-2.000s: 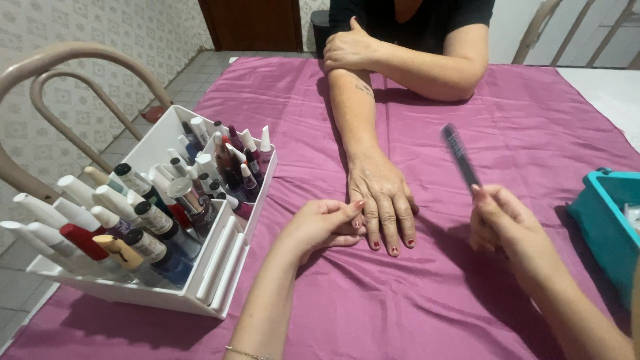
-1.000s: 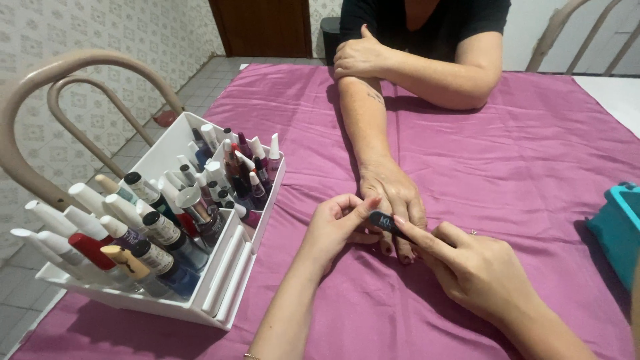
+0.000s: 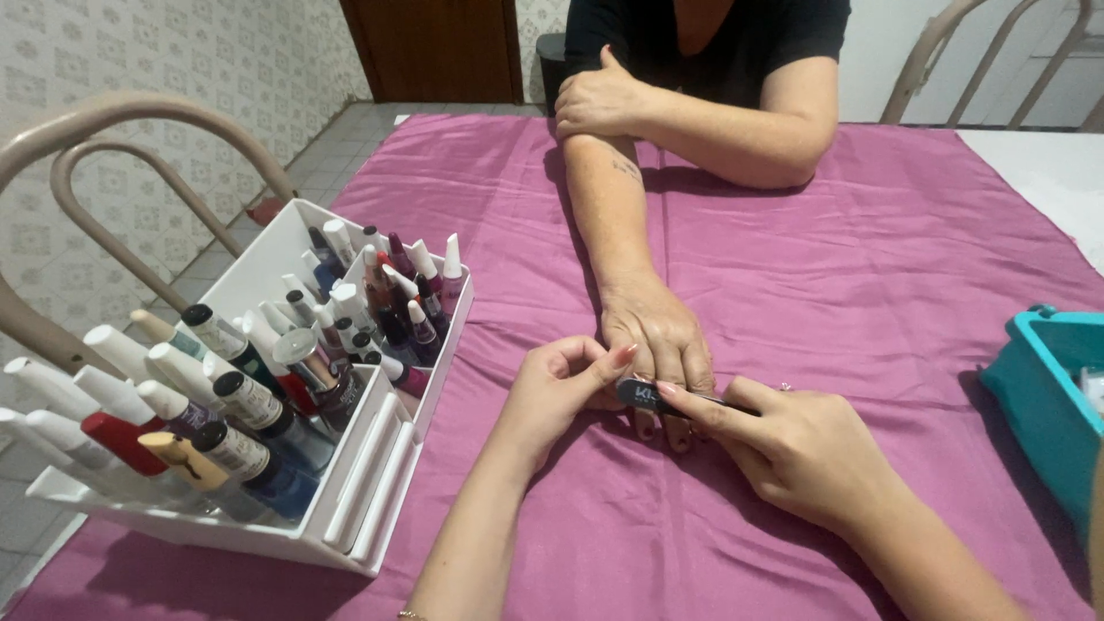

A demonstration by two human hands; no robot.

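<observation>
A black nail file (image 3: 647, 394) is in my right hand (image 3: 789, 440), its rounded end lying by the fingers of another person's hand (image 3: 651, 323). That hand rests palm down on the pink tablecloth, and some of its nails show dark polish. My left hand (image 3: 561, 388) pinches one finger of it between thumb and forefinger; the pinched fingertip is mostly hidden behind the file. Left of my arm stands a white plastic organizer (image 3: 345, 483) full of nail polish bottles (image 3: 250, 405), with white, black, red and yellowish caps.
The pink tablecloth (image 3: 862, 285) is wrinkled. A teal plastic bin (image 3: 1035, 405) stands at the right edge. Across the table sits a person in a black shirt (image 3: 802, 34), the other forearm folded on the cloth. Metal-framed chairs (image 3: 147, 112) stand at the left and back right.
Two seconds ago my right hand held the file raised to the right of the person's hand; now it lies across the fingers. My left hand still holds the person's finger.
</observation>
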